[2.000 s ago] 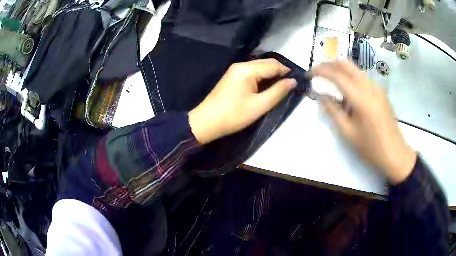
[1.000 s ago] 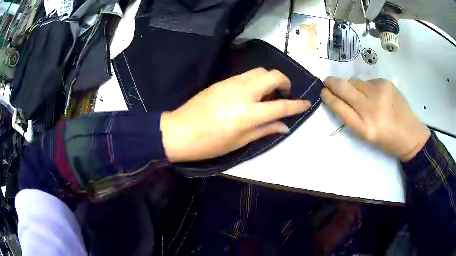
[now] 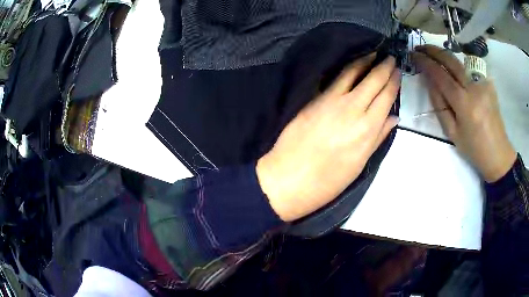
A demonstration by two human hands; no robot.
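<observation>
A black garment panel (image 3: 232, 104) with pale stitch lines lies on the machine table. Its right edge is at the presser foot (image 3: 408, 58) of the sewing machine (image 3: 493, 17). My left hand (image 3: 333, 139) lies flat on the panel with its fingertips beside the foot, pressing the cloth and not gripping it. My right hand (image 3: 467, 107) is just right of the foot, fingers bent, fingertips near the cloth edge. A thin pale line, thread or a thin tool, shows by the right fingers; which one I cannot tell. The needle tip is hidden.
A ribbed cream knob (image 3: 475, 68) sits right of the foot. Dark work pieces (image 3: 37, 69) with pale edges lie at the left. The white table (image 3: 417, 191) has a brown front edge. Dark cloth lies below at the lower left.
The panel and my left hand have moved up and right to the presser foot. The panel now covers much of the metal plate. My right hand has moved right and up beside the foot.
</observation>
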